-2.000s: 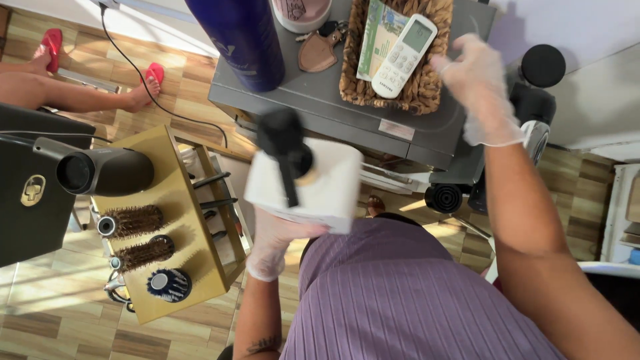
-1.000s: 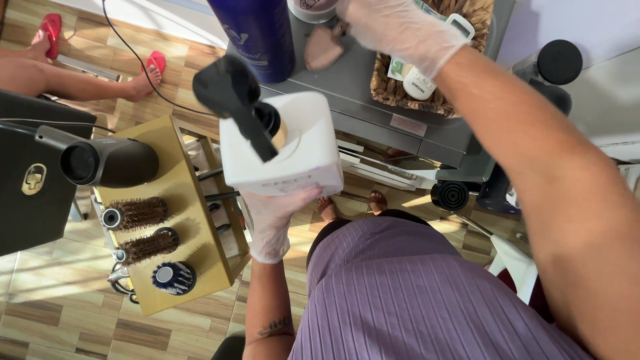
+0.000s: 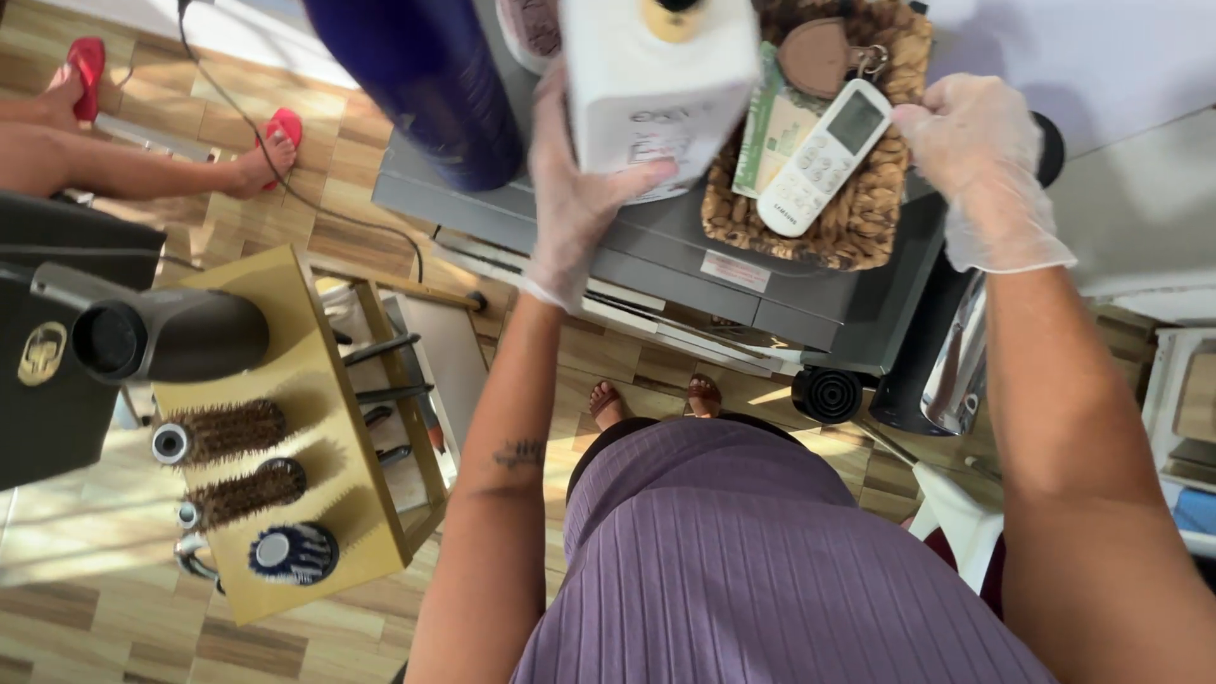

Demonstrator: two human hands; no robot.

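My left hand, in a clear disposable glove, grips the lower part of a white square bottle at the grey cabinet's top. The bottle's upper end is cut off by the frame. My right hand, gloved too, has its fingers bent at the right rim of a woven basket; whether it grips the rim is unclear. In the basket lie a white remote control, a brown leather key fob and a green and cream packet. A tall blue bottle stands left of the white one.
On the left, a gold-coloured trolley carries a hair dryer and several round hairbrushes. A black cable runs across the floor. Another person's feet in red sandals are at upper left. A grey cabinet edge lies before me.
The white bottle has moved right with my left hand, beside the basket. My right hand has gone from above the cabinet back to the basket's right side. The key fob, earlier on the cabinet, now lies in the basket.
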